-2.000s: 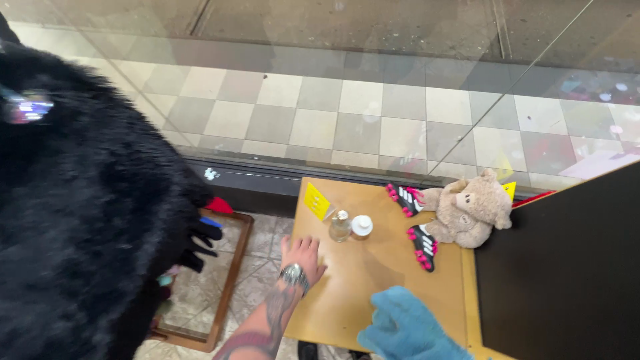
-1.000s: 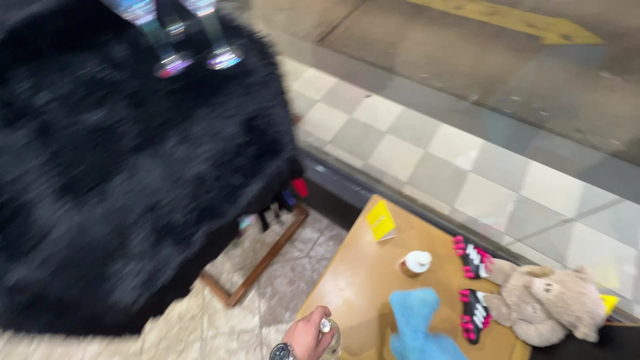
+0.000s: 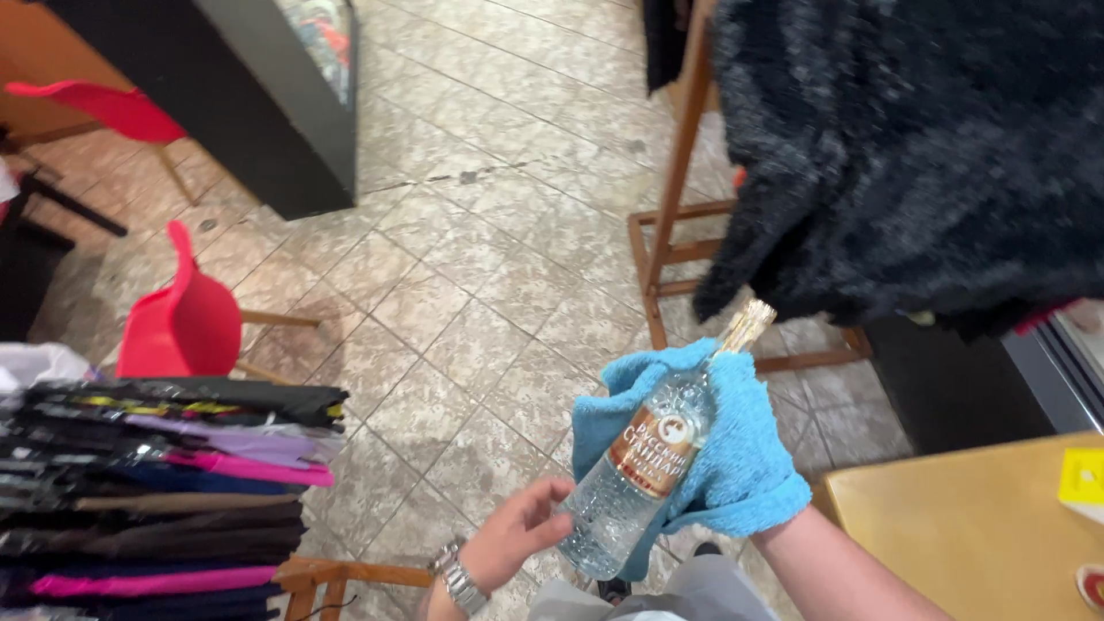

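A clear glass vodka bottle (image 3: 642, 483) with a gold neck and a brown and white label lies tilted, neck toward the upper right. Under and around it is a blue terry cloth (image 3: 750, 431). My right hand (image 3: 737, 470), wrapped in that cloth with its fingers hidden, grips the bottle along its far side. Beside the bottle's base is my left hand (image 3: 526, 526), wearing a metal watch. Its thumb and fingers are apart, with the tips at the glass, not closed around it.
A wooden table (image 3: 949, 517) with a yellow card (image 3: 1082, 474) is at the right. Black furry material (image 3: 914, 155) hangs on a wooden rack (image 3: 677, 164) above it. Hanging clothes (image 3: 172, 483) fill the lower left, near a red chair (image 3: 185, 319). A black pillar (image 3: 259, 103) stands upper left.
The view has swung far away from the window. One second ago my left hand was at a bottle on the table; now the bottle is off the table, held in the blue cloth.
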